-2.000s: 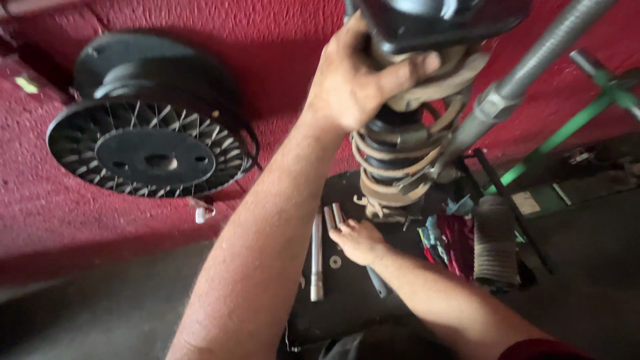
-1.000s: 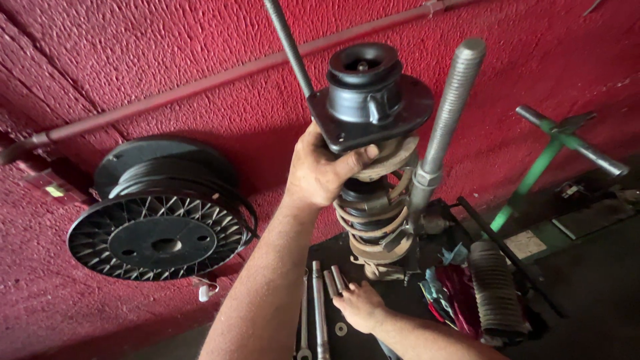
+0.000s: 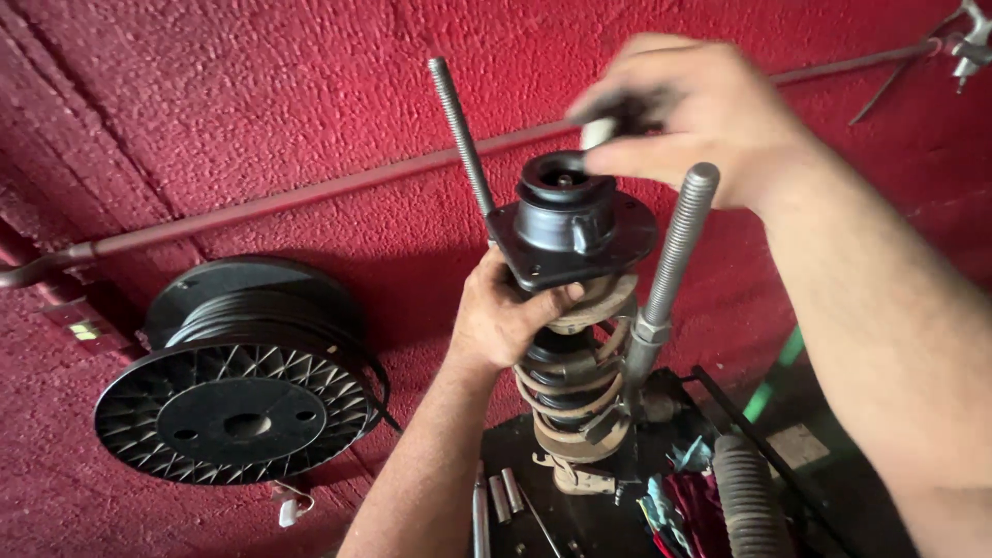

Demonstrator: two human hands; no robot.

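Observation:
A suspension strut with a coil spring (image 3: pixel 573 395) stands upright between the threaded rods of a spring compressor (image 3: pixel 673 256). On its top sits a black strut mount (image 3: pixel 573 225) with a round opening, where a rod end shows. My left hand (image 3: pixel 504 310) grips beneath the mount's plate, thumb at the front edge. Just above the opening, my right hand (image 3: pixel 682 124) is blurred, its fingers around a small pale piece (image 3: pixel 598 132), perhaps a socket or nut; something dark shows by the fingers too.
A black cable reel (image 3: pixel 240 418) stands at the left by the red wall. Sockets (image 3: pixel 505 492), other tools, coloured rags (image 3: pixel 690 504) and a ribbed rubber boot (image 3: pixel 748 496) lie on the dark bench below. A pipe (image 3: pixel 310 190) runs along the wall. A green bar (image 3: pixel 775 372) stands behind at right.
My right hand has risen from beside the sockets on the bench to just above the strut mount, with a small piece in its fingers. My left hand stays under the mount.

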